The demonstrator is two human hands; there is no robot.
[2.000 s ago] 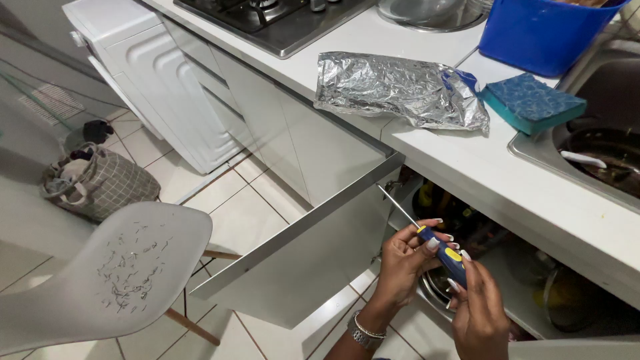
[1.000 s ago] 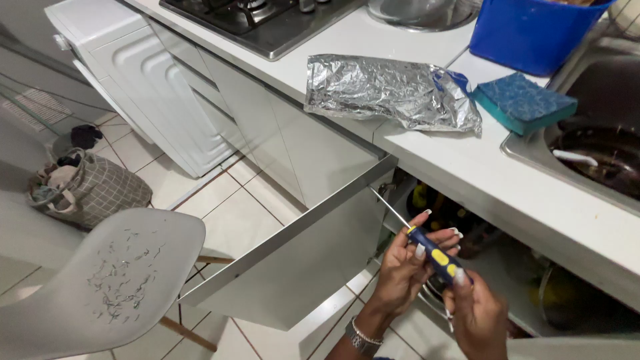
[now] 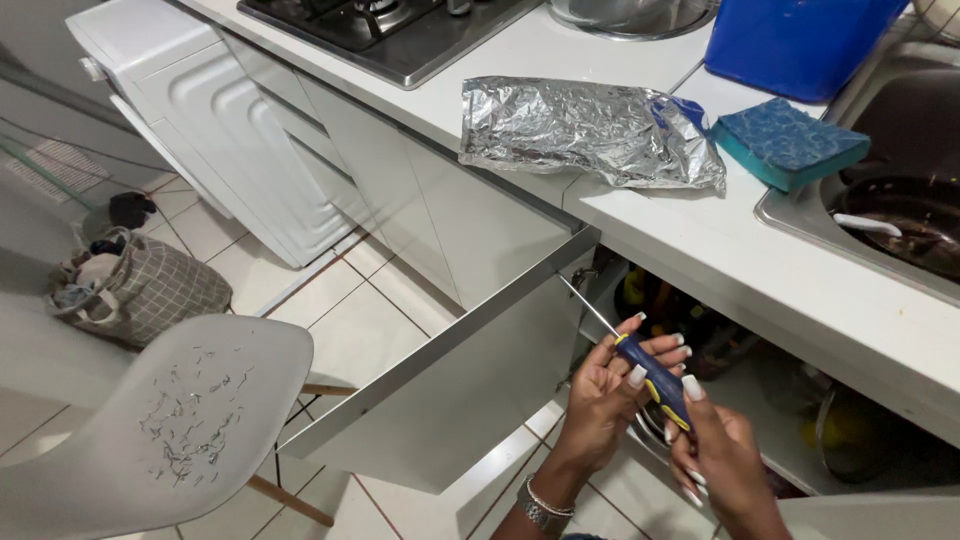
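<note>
A screwdriver (image 3: pixel 656 382) with a blue and yellow handle slants up and left, its metal shaft reaching the inner face of an open white cabinet door (image 3: pixel 450 375), close to the upper hinge (image 3: pixel 583 277). My left hand (image 3: pixel 607 397) supports the front of the handle, thumb on top and several fingers spread beyond it. Around the rear end of the handle, my right hand (image 3: pixel 712 450) is closed. Whether the tip sits in a screw cannot be told. Part of the cabinet interior is dark.
Above lie a foil-wrapped package (image 3: pixel 585 135), a blue sponge (image 3: pixel 791 142), a blue container (image 3: pixel 802 45) and the sink (image 3: pixel 795 210). A chair (image 3: pixel 277 360) bearing small metallic pieces stands left, near a fabric basket (image 3: pixel 172 285). Pots and other items fill the open cabinet (image 3: pixel 787 420).
My right hand has shifted its hold at the rear of the screwdriver handle. The screwdriver's tip stays near the hinge side of the door.
</note>
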